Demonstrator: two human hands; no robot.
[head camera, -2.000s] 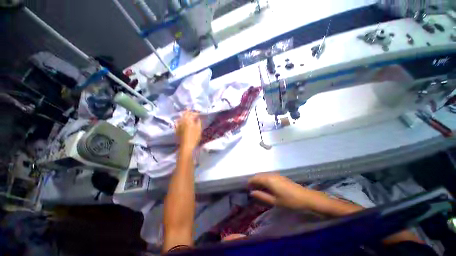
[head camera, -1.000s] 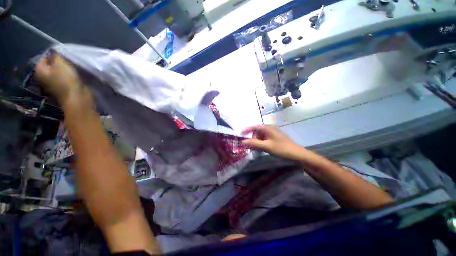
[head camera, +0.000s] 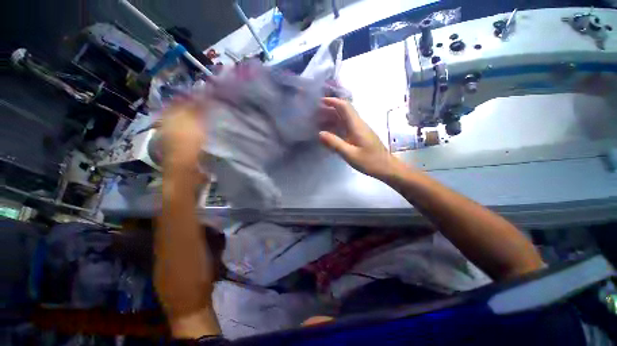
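A pale grey-white garment (head camera: 257, 128) with reddish parts is bunched over the left part of the machine table, blurred by motion. My left hand (head camera: 181, 138) is at the garment's left side, strongly blurred; its fingers cannot be made out. My right hand (head camera: 355, 138) is at the garment's right edge, fingers apart, palm towards the cloth, not closed on it. The sewing machine (head camera: 500, 81) stands to the right of my right hand. Its presser foot area (head camera: 431, 137) has no cloth under it.
More pale cloth (head camera: 270, 253) and red checked cloth (head camera: 345, 255) lie below the table edge (head camera: 379, 216). A clear plastic piece (head camera: 416, 28) lies behind the machine head. A white thread stand pole (head camera: 252, 30) rises at the back left.
The garment, stretched out between both hands a second ago, is now bunched over the table. My left hand has come in from the far left. My right hand has moved up and opened off the cloth.
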